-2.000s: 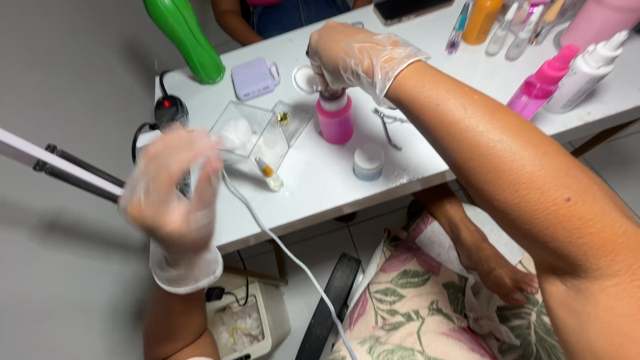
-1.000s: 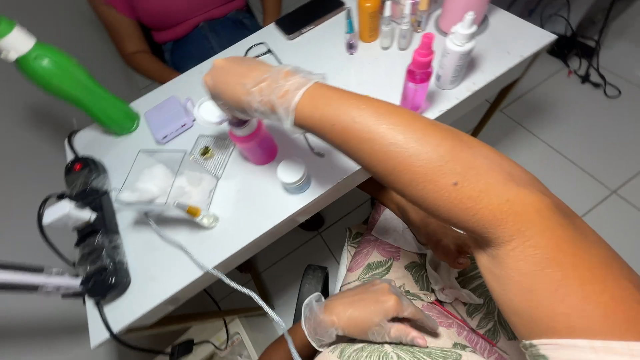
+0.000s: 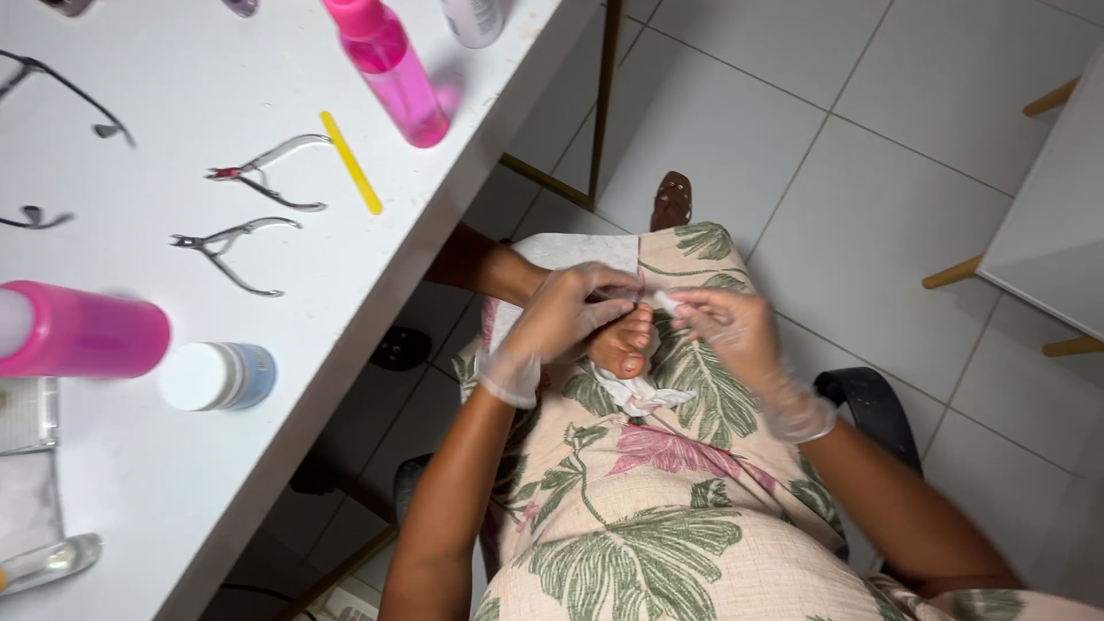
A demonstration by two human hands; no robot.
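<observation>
Both my hands wear clear disposable gloves. Over the lap, my left hand [image 3: 578, 310] rests on another person's foot [image 3: 623, 345], its fingers at the smaller toes. My right hand [image 3: 724, 323] pinches a small white cotton piece [image 3: 666, 302] just right of the toes. The foot lies on the floral fabric [image 3: 630, 552] over my lap, with a white cloth [image 3: 539, 250] under the ankle and a crumpled white tissue [image 3: 642, 397] below the big toe. A thin pink-red stick [image 3: 677, 435] lies on the floral fabric below the tissue.
On the white table [image 3: 345, 259] at left are two cuticle nippers [image 3: 259, 177] [image 3: 226, 246], a yellow stick [image 3: 351, 164], a pink spray bottle [image 3: 397, 78], a pink liquid bottle [image 3: 95, 329], a white-lidded jar [image 3: 220, 376] and eyeglasses [image 3: 65, 82]. A white stool [image 3: 1056, 216] stands at right.
The view has swung down to the lap. My right hand has left the pink bottle on the table and now holds cotton by the toes. My left hand has moved from the lap to the foot.
</observation>
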